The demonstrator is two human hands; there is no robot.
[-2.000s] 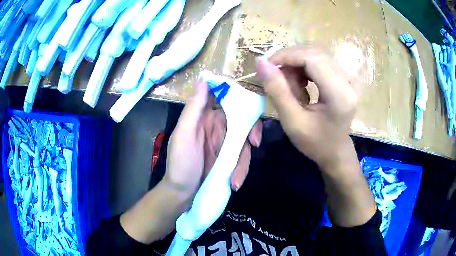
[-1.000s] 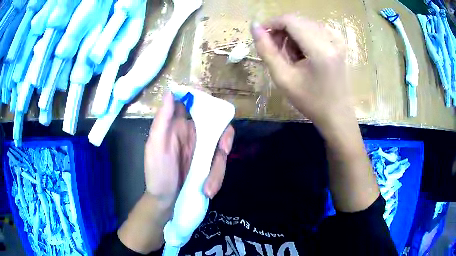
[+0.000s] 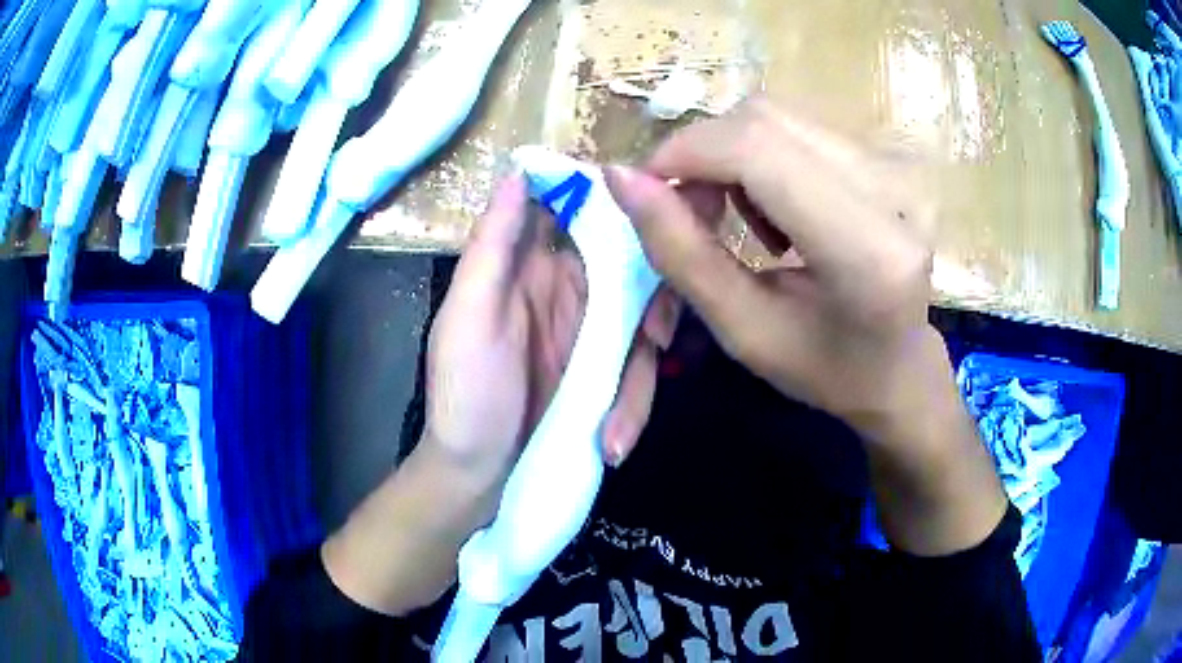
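My left hand (image 3: 499, 350) holds a white moulded leg (image 3: 557, 453) from below, over my lap. Its foot end points up and away, its narrow end down towards me. A dark-blue V-shaped trim (image 3: 567, 200) is on the foot. My right hand (image 3: 791, 246) is at the foot's right side, thumb and finger bent together against or just above it. No stick shows clearly at its fingertips; they hide part of the foot. The glue pad (image 3: 648, 52) on the table bears a small white lump (image 3: 677, 93) and thin pale sticks.
A large heap of white legs (image 3: 233, 117) fans over the table's left side. One leg (image 3: 1108, 168) lies at the right, beside more at the edge. The cardboard table (image 3: 959, 246) has a curved edge. Blue crates (image 3: 266, 453) of pale pieces stand below left and right (image 3: 1102, 453).
My right hand moved from the foot towards the pad, then came back down to the foot. The pale stick seen at its fingertips earlier no longer shows clearly. My left hand still holds the leg.
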